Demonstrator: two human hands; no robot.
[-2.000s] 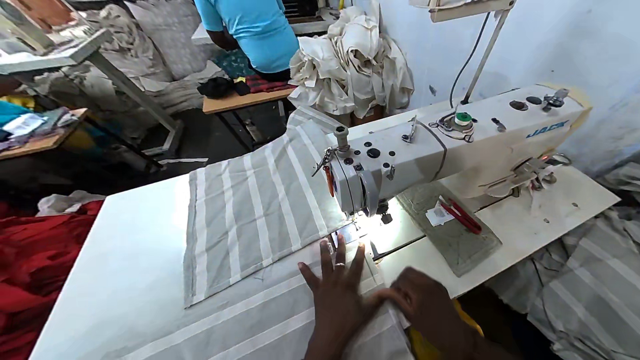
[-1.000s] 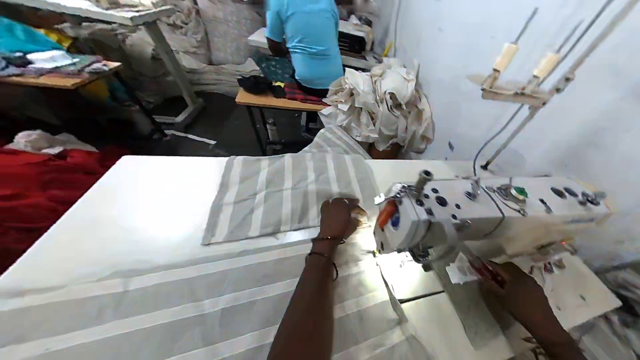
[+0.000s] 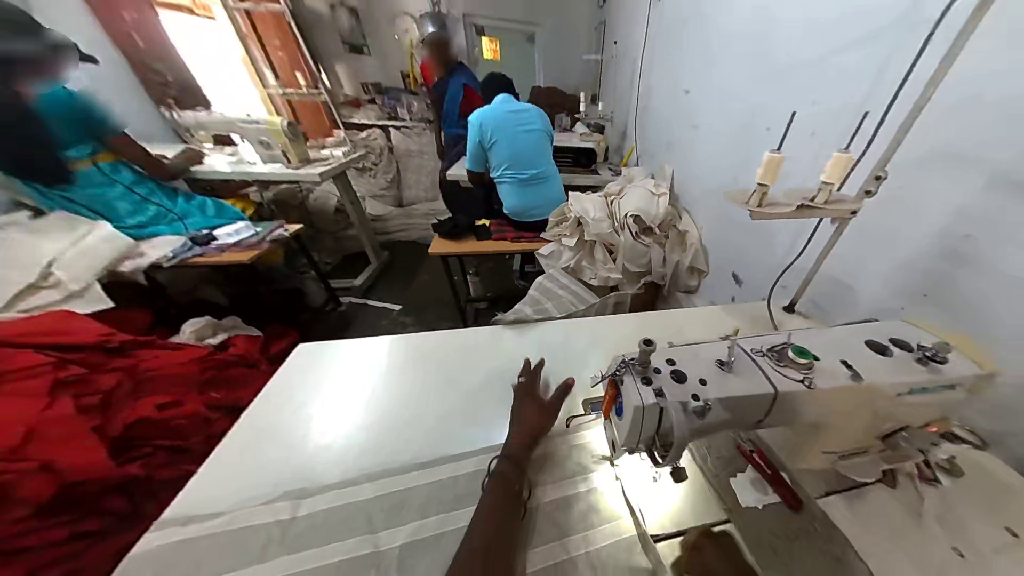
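Observation:
My left hand (image 3: 538, 404), fingers spread and holding nothing, is over the white sewing table (image 3: 384, 392), left of the needle end of an industrial sewing machine (image 3: 704, 384). A grey cloth with white stripes (image 3: 384, 512) lies under my left forearm and reaches to the lit needle area. My right hand (image 3: 712, 554) shows only in part and blurred at the bottom edge, below the machine head; its fingers and anything in them cannot be made out. Red-handled thread snips (image 3: 770, 474) rest beside a scrap of white paper (image 3: 752, 488) under the machine arm.
A thread stand with two cream cones (image 3: 836, 170) rises at the right by the wall. Heaped cream cloth (image 3: 628, 228) and striped cloth (image 3: 552, 298) are beyond the table's far edge. Red fabric (image 3: 120, 432) is at the left. Several people sit or stand farther back.
The smaller striped piece has gone from the tabletop; striped cloth shows beyond the far edge. My left hand has opened. My right hand has left the snips, which lie under the arm. The view has tilted up.

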